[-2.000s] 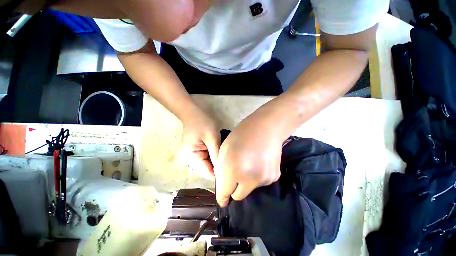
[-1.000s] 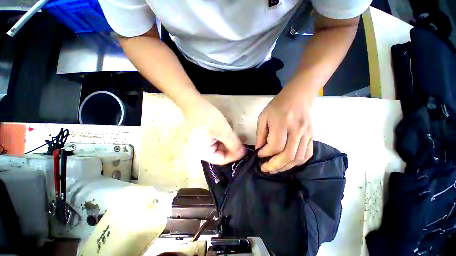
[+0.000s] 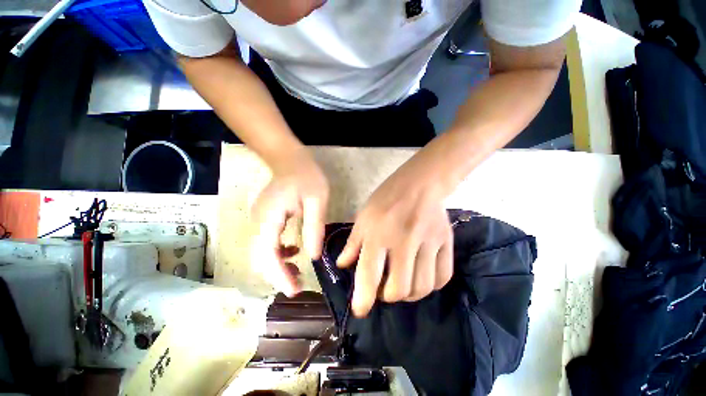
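Note:
Neither my left hand nor my right hand is in view. The two bare hands seen belong to a seated person facing me. That person's hand at picture left (image 3: 290,220) has its fingers apart beside the zipper edge (image 3: 331,272) of a black fabric bag (image 3: 422,340); whether it touches is unclear. The hand at picture right (image 3: 406,240) lies palm down on the bag, fingers spread. The bag's edge runs down to the dark presser foot area (image 3: 344,344), beside the brown ribbed slide plate (image 3: 298,329). The needle itself cannot be made out.
The cream machine head (image 3: 193,340) is at lower left, with a red and black tool (image 3: 93,278) standing on it. Black bag pieces (image 3: 658,309) are heaped at far right. A round dark bin (image 3: 158,168) and a blue crate (image 3: 128,27) are behind. The person (image 3: 348,54) leans over the worktable (image 3: 248,201).
The person's hands have parted from the bag's upper edge, one moving left and the other down-left onto the cloth. The raised zipper edge has dropped lower. The head shows again at the top.

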